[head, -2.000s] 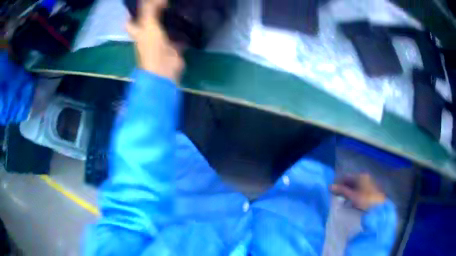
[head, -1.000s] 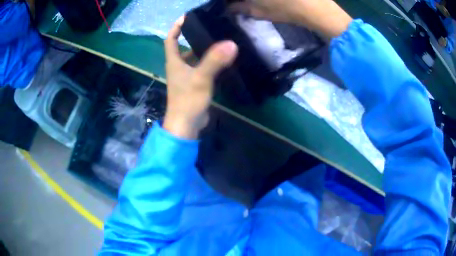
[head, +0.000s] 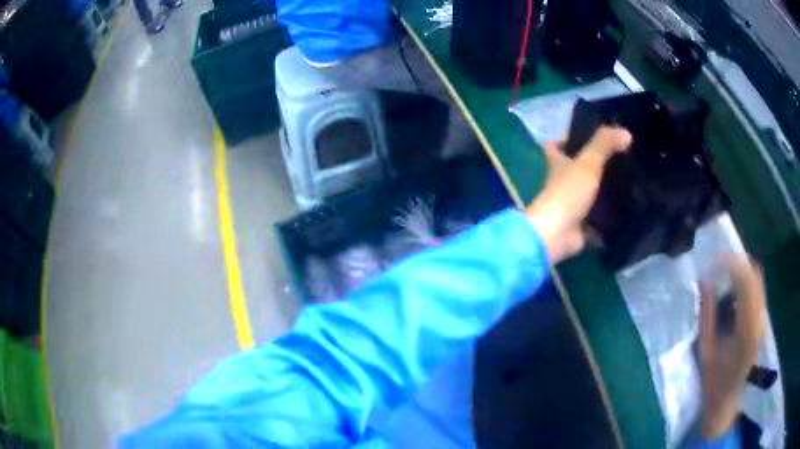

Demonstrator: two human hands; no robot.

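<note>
A black plastic housing (head: 653, 175) sits on the bench at the right, partly over the white sheet. My left hand (head: 583, 188) grips its near left edge, thumb on top. My right hand (head: 731, 338) is blurred, near the housing's lower right side and apart from it, over the white sheet (head: 662, 302). Its fingers are extended; whether it holds anything cannot be told.
More black housings (head: 493, 39) with a red wire stand farther along the bench. A pale stool (head: 329, 131), a dark green crate (head: 237, 74) and a crate with white wires (head: 417, 219) are on the floor left of the bench. A person's blue sleeve (head: 338, 26) is at the top.
The view has swung left along the bench, showing more floor. The housing now rests lower on the bench, my left hand still on it. My right hand has come off it.
</note>
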